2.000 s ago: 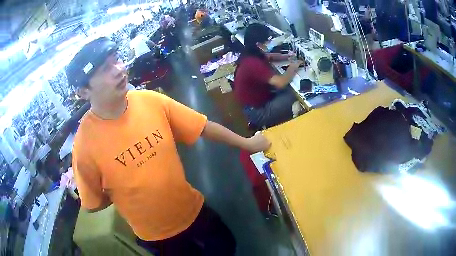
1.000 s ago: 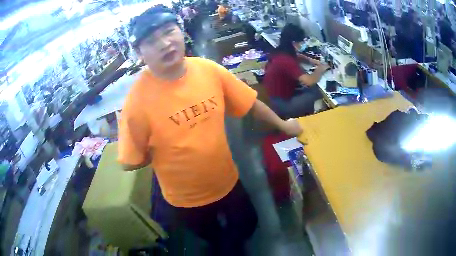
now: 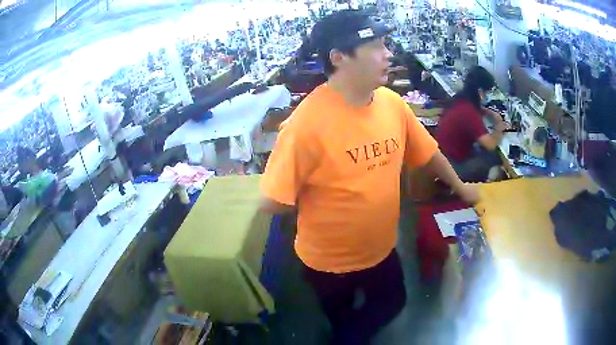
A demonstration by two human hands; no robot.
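Note:
Neither of my hands is in the picture. A dark garment piece (image 3: pixel 586 225) lies crumpled on the yellow-topped table (image 3: pixel 517 210) at the right. A standing person in an orange T-shirt (image 3: pixel 351 195) and dark cap is in front of me, head turned to the right, with one hand on the table's near left corner. A bright glare covers the lower right and hides part of the table.
A seated person in a red shirt (image 3: pixel 463 131) is at a sewing machine (image 3: pixel 537 135) behind the table. A green-yellow covered box (image 3: pixel 219 236) stands left of the standing person. A long white machine table (image 3: pixel 101 249) runs along the left. Pink and white pieces (image 3: pixel 186 175) lie behind the box.
The view has swung left, so the people and yellow table appear further right and more of the left side shows. The standing person's head has turned from facing me to the right.

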